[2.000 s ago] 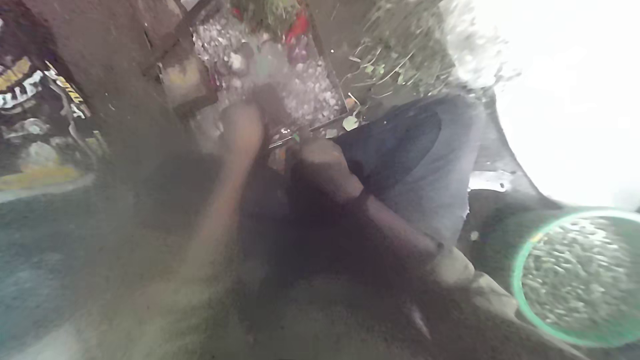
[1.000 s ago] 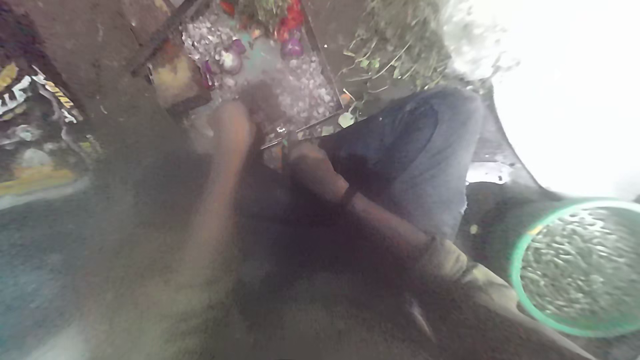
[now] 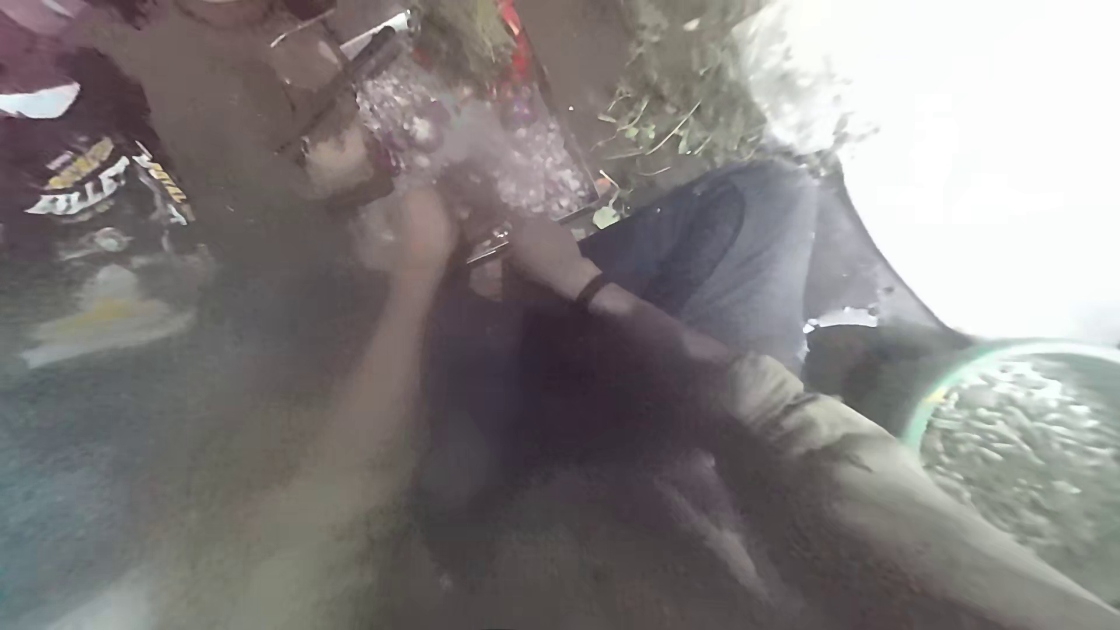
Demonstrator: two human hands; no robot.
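Note:
The view is hazy. My left hand (image 3: 424,223) is at the near left edge of a tray (image 3: 577,210) that holds chopped pale and purple pieces, possibly onion (image 3: 542,162). My right hand (image 3: 547,254), with a dark band at its wrist, is close to its right, at the tray's near edge. A thin shiny metal edge (image 3: 488,248) shows between the hands; what it belongs to cannot be told. Fingers of both hands are blurred, so what either one grips is unclear. Red items (image 3: 516,44) and greenish stuff lie at the tray's far end.
Leafy green stems (image 3: 656,122) lie right of the tray. A green-rimmed basket (image 3: 919,411) full of small pale-green pieces stands at the right. My bent knee in jeans (image 3: 752,227) is between them. A wooden block (image 3: 341,162) and a dark printed cloth or bag (image 3: 96,192) are on the left.
Both hands stay near the same place at the tray's near edge. The purple pieces seen clearly a second ago beside the red items are now blurred. Nothing else has plainly changed.

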